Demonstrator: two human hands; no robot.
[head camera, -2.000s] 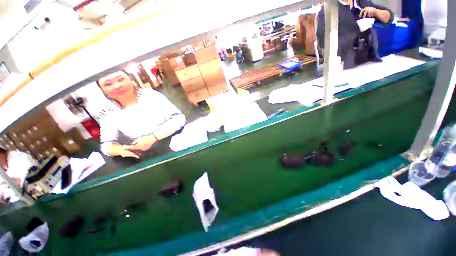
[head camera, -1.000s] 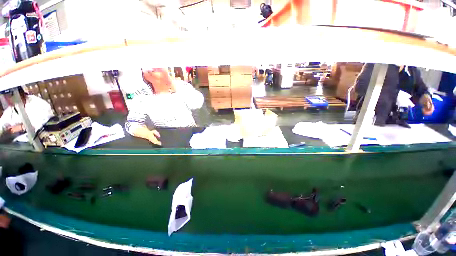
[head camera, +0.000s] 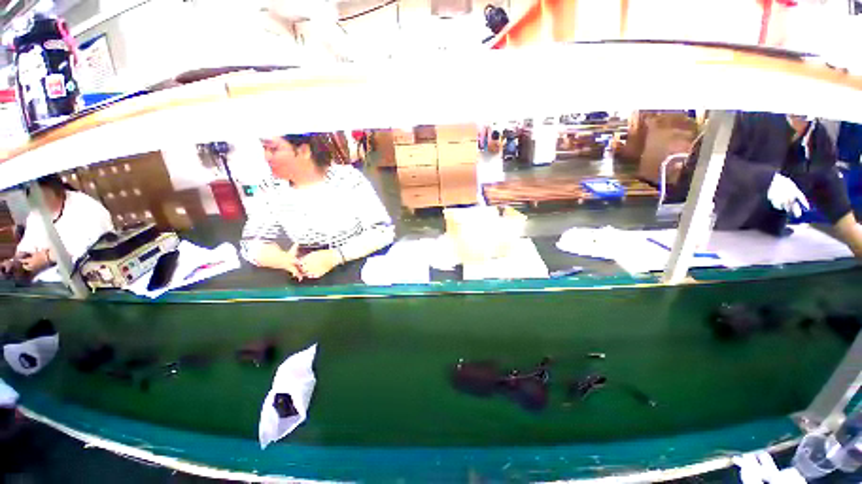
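Observation:
Neither of my hands is in the picture. A white packing bag (head camera: 288, 395) lies on the green conveyor belt (head camera: 378, 331), left of centre, with a dark adapter showing in it. Black power adapters (head camera: 491, 378) with cords lie on the belt right of centre. Another dark adapter (head camera: 255, 354) lies just left of the bag. A second white bag (head camera: 31, 354) with a dark adapter is at the far left. More dark adapters (head camera: 737, 321) lie at the belt's right end.
A teal belt rail (head camera: 454, 461) curves along the near side. Clear containers (head camera: 815, 454) and a white strip (head camera: 761, 468) are at the lower right. A metal post (head camera: 699, 198) holds the overhead shelf (head camera: 425, 90). People sit or stand across the belt, near a carton (head camera: 482, 232).
The bags and adapters have shifted left along the belt. More adapters show at the right. The view has levelled from its earlier tilt. The person across the belt has brought their hands together.

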